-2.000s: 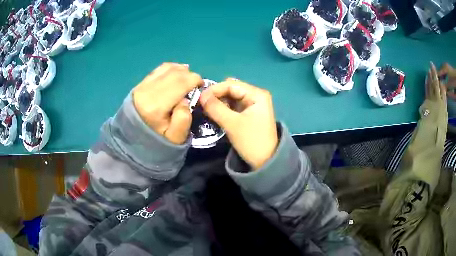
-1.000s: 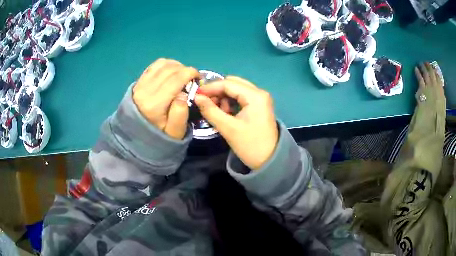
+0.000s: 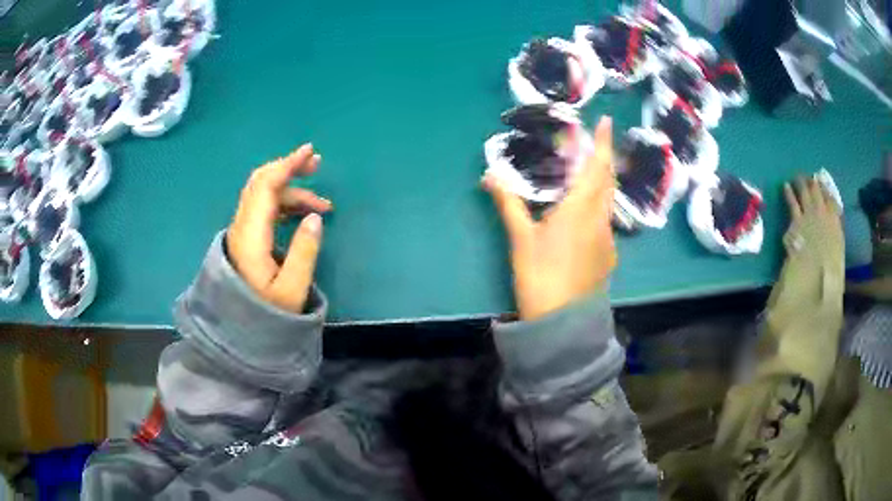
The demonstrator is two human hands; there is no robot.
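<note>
My right hand [image 3: 562, 240] holds a white housing [image 3: 536, 166] between thumb and fingers, at the near left edge of the right-hand group of units. The housing is open side up with a dark circuit board in it; a dark piece stands up at its far rim. A blurred reddish strand shows on its right side. My left hand [image 3: 279, 230] is empty, fingers apart and curled, above the green bench top to the left.
Several partly assembled units [image 3: 156, 93] fill the left side of the green bench [image 3: 391, 108]. More units [image 3: 726, 213] stand at right. A black box [image 3: 758, 49] is at the far right. A neighbour's hand [image 3: 814, 220] rests on the bench at right.
My hands have moved apart. My right hand has carried the housing from in front of me to the right group. My left hand has let go and opened. The view has shifted slightly.
</note>
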